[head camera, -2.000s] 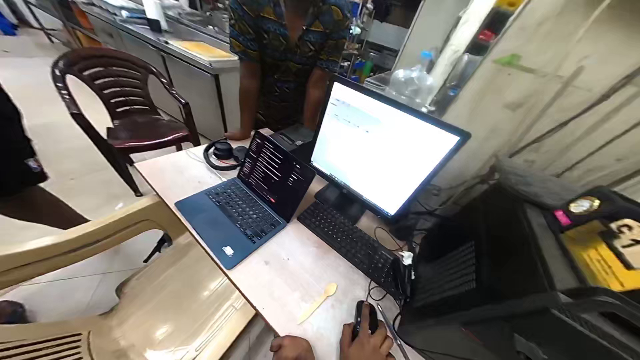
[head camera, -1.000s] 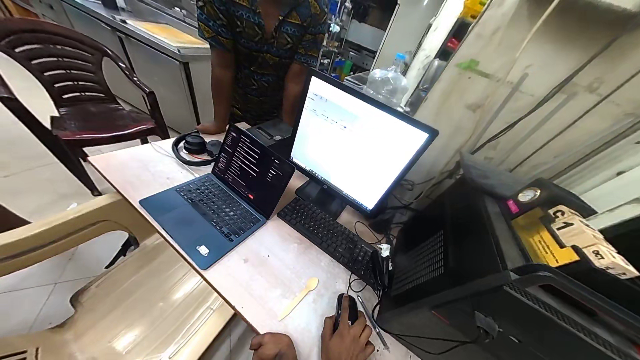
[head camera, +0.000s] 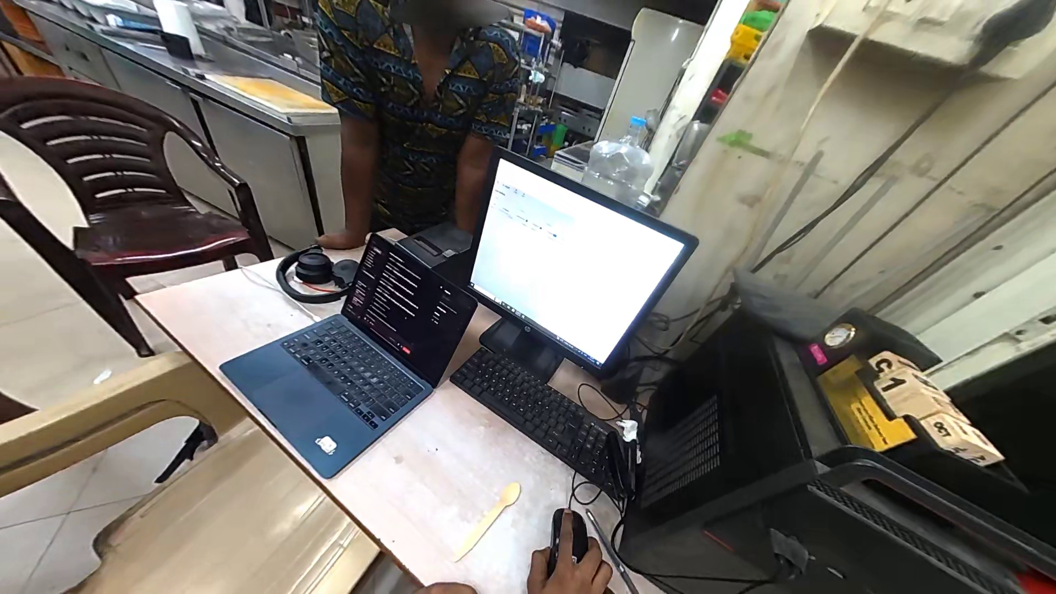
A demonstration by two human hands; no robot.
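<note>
My right hand (head camera: 569, 569) rests over a black computer mouse (head camera: 569, 532) at the lower edge of the desk, fingers along its top. Only the top of my left hand (head camera: 446, 588) shows at the bottom edge; its fingers are hidden. A wooden spoon (head camera: 491, 520) lies between my hands and the laptop. The open blue laptop (head camera: 330, 396) shows dark text windows. Right of it, a black keyboard (head camera: 536, 412) lies in front of a monitor (head camera: 577, 256) with a mostly white screen. A pen-like grey stick (head camera: 609, 549) lies right of the mouse.
Black headphones (head camera: 309, 280) lie behind the laptop. A person (head camera: 421, 115) stands across the desk, one hand on its edge. A large black machine (head camera: 726, 412) with cables stands at right, wooden calendar blocks (head camera: 916, 392) on it. A beige plastic chair (head camera: 231, 511) is at left, a brown one (head camera: 140, 181) behind.
My left hand has dropped mostly below the bottom edge of the view. My right hand stays on the mouse. The view has shifted somewhat.
</note>
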